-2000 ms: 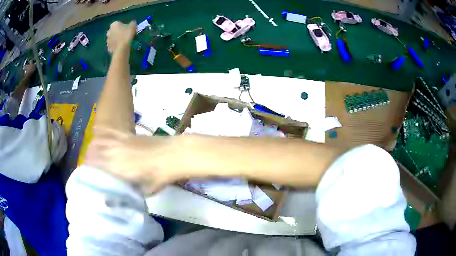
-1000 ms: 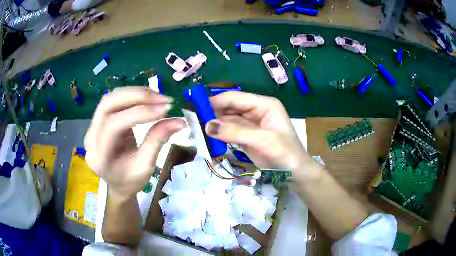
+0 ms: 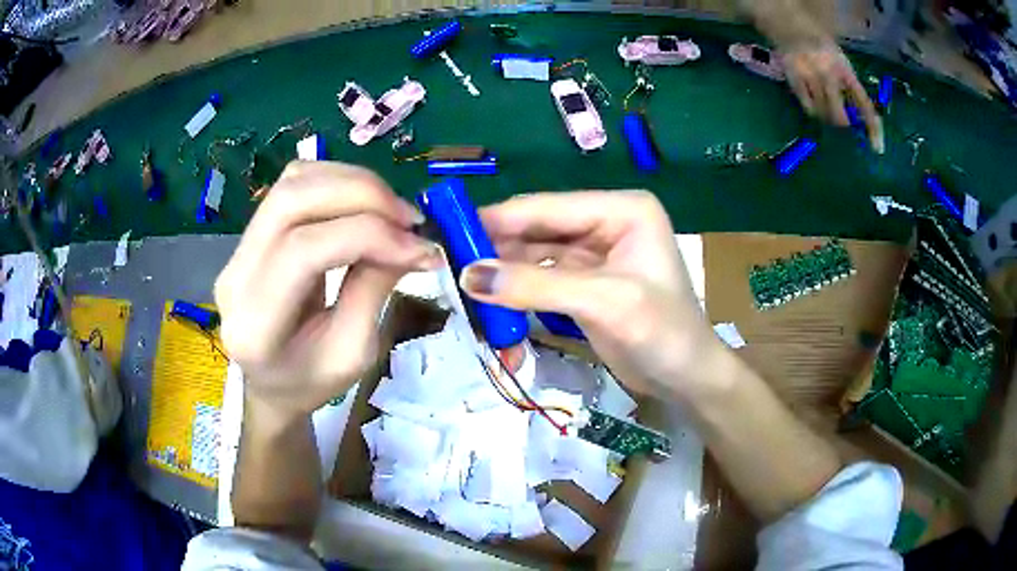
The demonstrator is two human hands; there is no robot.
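Observation:
My right hand [image 3: 602, 279] holds a blue battery cell [image 3: 468, 257] tilted above the carton, thumb on its near side. Thin red, yellow and black wires run from the cell's lower end to a small green circuit board [image 3: 619, 432] hanging at the right. My left hand [image 3: 323, 273] has its fingertips at the cell's left side, pinching a white pad [image 3: 454, 296] that lies along the cell. How far the pad is stuck on is hidden by the fingers. The carton [image 3: 359, 446] below holds a heap of white pieces [image 3: 457, 446].
The green belt [image 3: 368, 184] carries pink car shells [image 3: 578, 114], blue cells [image 3: 639, 142] and boards. Another person's hand [image 3: 825, 84] reaches over the belt at upper right. A PCB panel [image 3: 803, 273] and a board tray [image 3: 931, 368] are at right, yellow sheets [image 3: 184, 390] at left.
My hands came from crossed over the carton to holding the cell above it. Since the second frame, my left fingers closed in on the pad. Another person's hand appeared over the belt.

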